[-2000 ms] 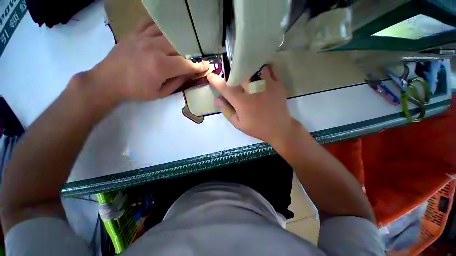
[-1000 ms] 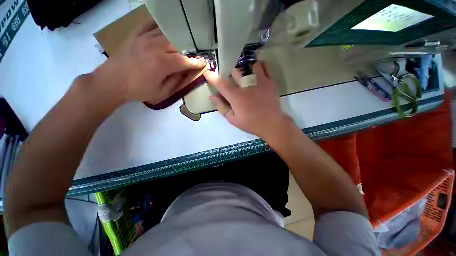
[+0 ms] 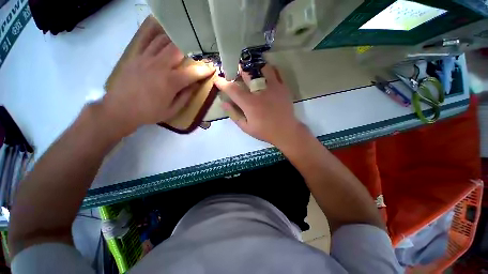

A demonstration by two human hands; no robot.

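The tan card template lies on a maroon pocket piece, whose rim shows along the near edge and rounded corner. Both reach under the lit needle area of the cream sewing machine. My left hand lies flat on the card, fingers spread, fingertips close to the presser foot. My right hand is right of the needle, index fingertip at the cloth edge, other fingers by black fittings and a small pale knob. The needle tip is hidden by glare and fingers.
Yellow-green-handled scissors and pens lie in the right tray. A dark cloth pile is at the far left. Stacked pieces are at the left edge. An orange crate stands below right, a lime-green rack below left.
The card and maroon piece have turned under my left hand, and their rounded corner now points toward the table's front edge. My right hand has stayed beside the needle.
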